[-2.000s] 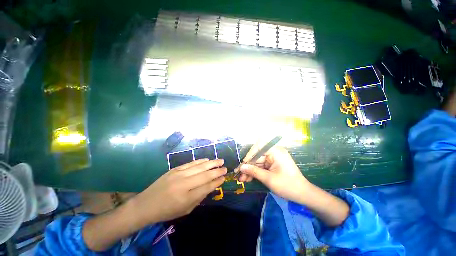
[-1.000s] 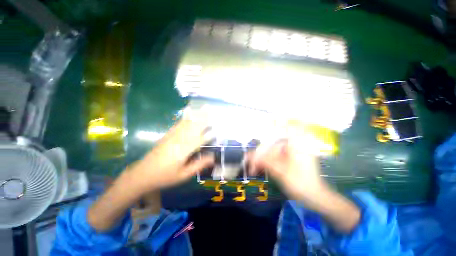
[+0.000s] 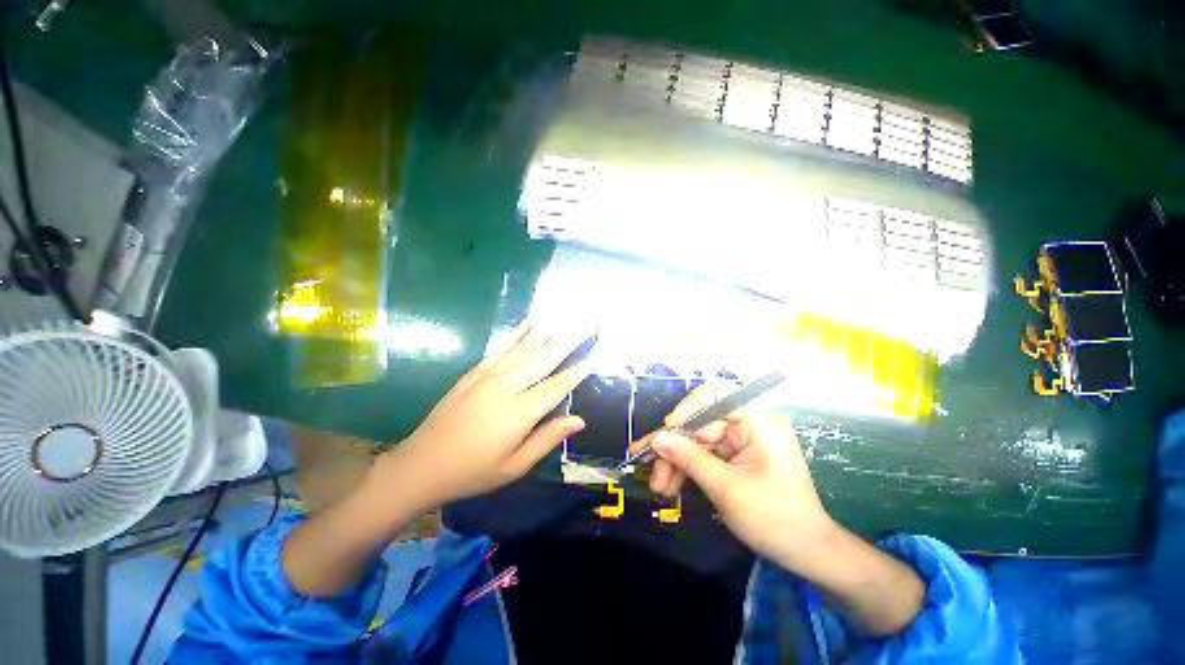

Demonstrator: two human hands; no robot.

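Display modules (image 3: 600,418) with dark screens and pale edges lie side by side at the bench's near edge. Orange flex tails (image 3: 610,500) hang below them. A small pale strip (image 3: 591,474) lies along the left screen's lower edge. My right hand (image 3: 741,474) holds dark tweezers (image 3: 734,403) over the modules, their tip near that lower edge; the hand hides the right part of the row. My left hand (image 3: 487,422) rests at the row's left side, thumb over the left screen, a dark oval piece (image 3: 581,350) by its fingertips; whether it grips the piece is unclear.
Pale adhesive sheets (image 3: 767,182) glare beyond the modules, with yellow film (image 3: 871,366) at their lower right. Stacked modules (image 3: 1092,318) lie right. An amber strip (image 3: 338,234) and clear plastic (image 3: 189,111) lie left. A white fan (image 3: 91,442) stands lower left.
The view has shifted, so the bench items appear farther right. My hands reached across the screens' upper area a second ago; now the tweezers are back at the lower edge and the left hand is at the left side.
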